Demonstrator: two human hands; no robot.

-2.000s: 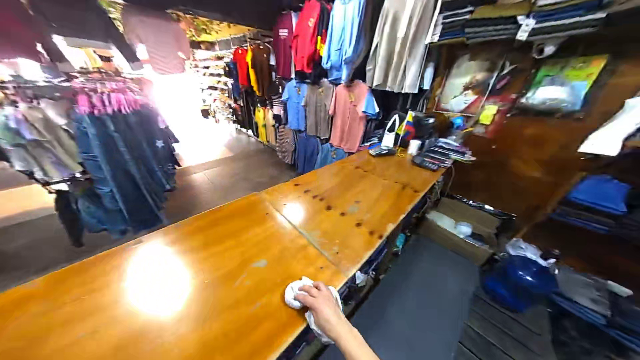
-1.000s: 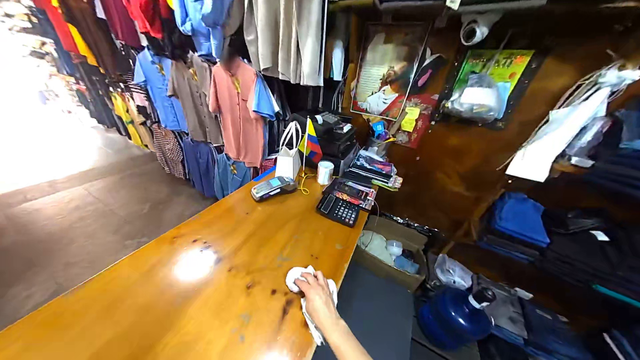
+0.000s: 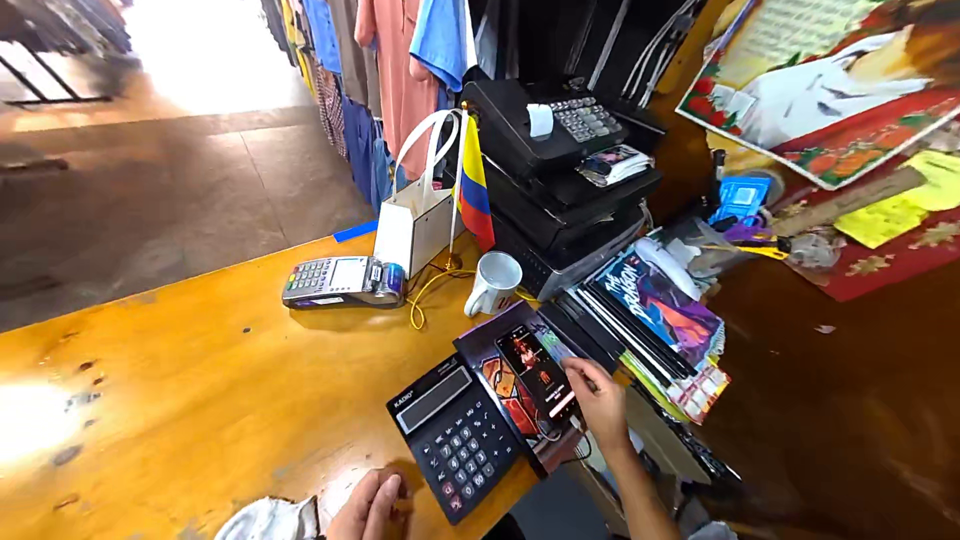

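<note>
My right hand [image 3: 600, 397] is at the right edge of a lit smartphone [image 3: 536, 371], its fingertips bent against the edge; a firm grip cannot be made out. The phone lies on a dark illustrated book or box [image 3: 517, 427] beside a black desk calculator [image 3: 457, 439]. My left hand [image 3: 367, 506] rests on the wooden counter [image 3: 217, 390] at the bottom edge, fingers bent and partly cut off. Just left of it lies a crumpled white cloth [image 3: 270, 519]. Above the phone stands a white mug [image 3: 495, 281].
A card payment terminal [image 3: 345, 281], a white paper bag [image 3: 412, 225] and a small tricolour flag [image 3: 474, 187] stand behind the calculator. Beyond the mug is a black cash register [image 3: 547, 150]. Stacked booklets [image 3: 660, 307] are at the right, with a yellow cord [image 3: 427, 296] near the terminal.
The view has moved in close to the counter's far end. Earlier one hand was on the white cloth; now both hands show, the right at the phone and the left beside the cloth.
</note>
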